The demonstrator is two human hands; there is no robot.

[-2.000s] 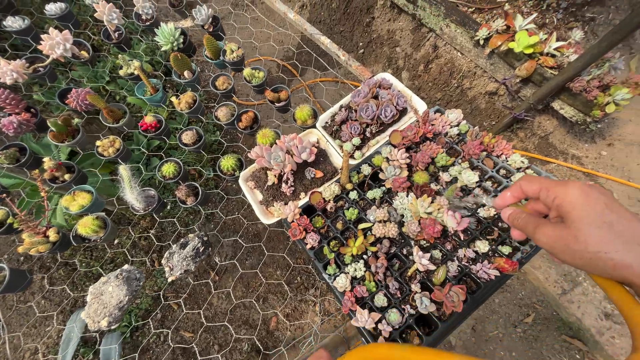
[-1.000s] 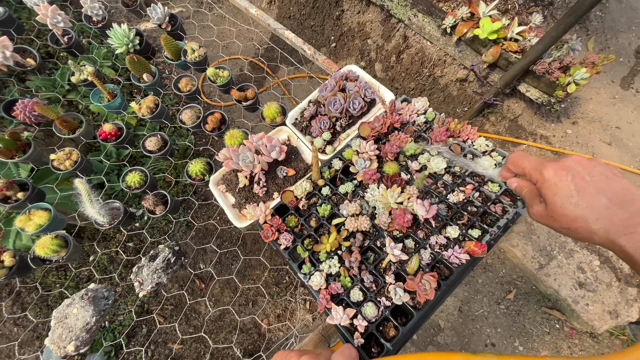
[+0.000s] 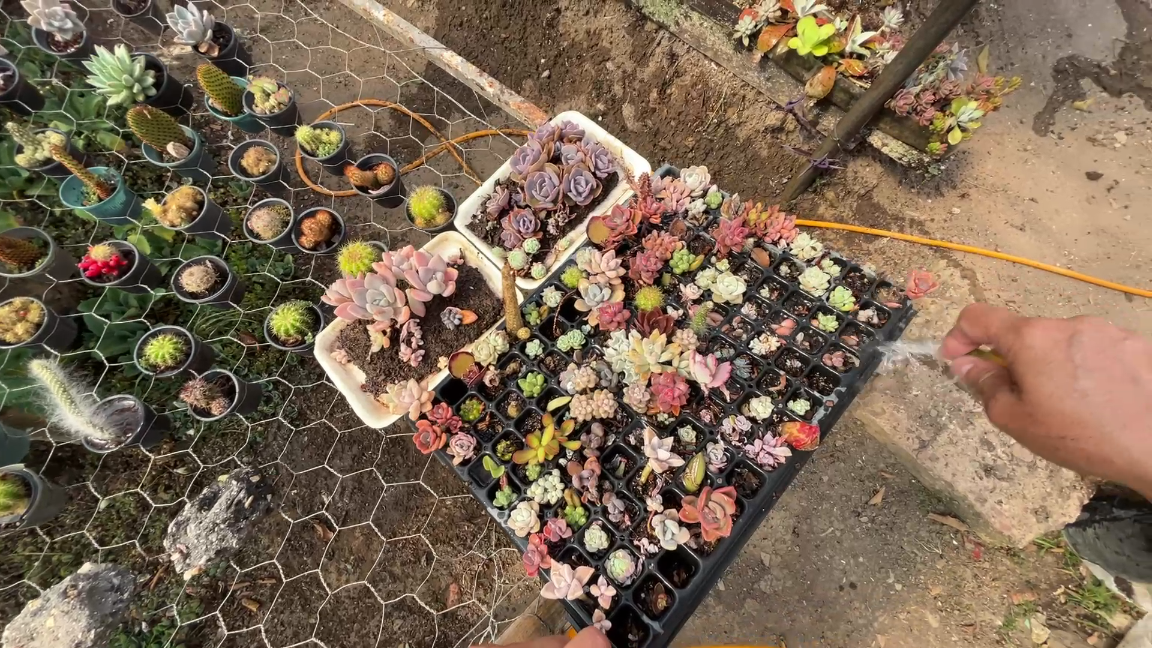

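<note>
My right hand (image 3: 1035,387) is closed around the yellow hose (image 3: 990,355), of which only a small part shows between thumb and fingers. Clear water (image 3: 904,351) sprays from it toward the right edge of a black plastic plug tray (image 3: 774,508). Small rosette succulents (image 3: 666,360) in pink, red and green fill many of its cells. Of my left hand (image 3: 580,639), only fingertips show at the bottom edge, beside the tray's near corner; its grip is hidden. Touching the tray's upper left side are two white planters, one with purple succulents (image 3: 562,180), one with pink ones (image 3: 387,288).
Hexagonal wire mesh (image 3: 333,540) stretches across the left, with potted cacti (image 3: 292,322) and rough stones (image 3: 216,522) there. A rusty metal bar (image 3: 450,63) and an orange hose (image 3: 972,250) lie beyond. A dark pole (image 3: 877,90) slants at upper right, near a concrete block (image 3: 972,459).
My right hand has moved from over the tray's upper right part to just outside its right edge. The water now lands by that edge.
</note>
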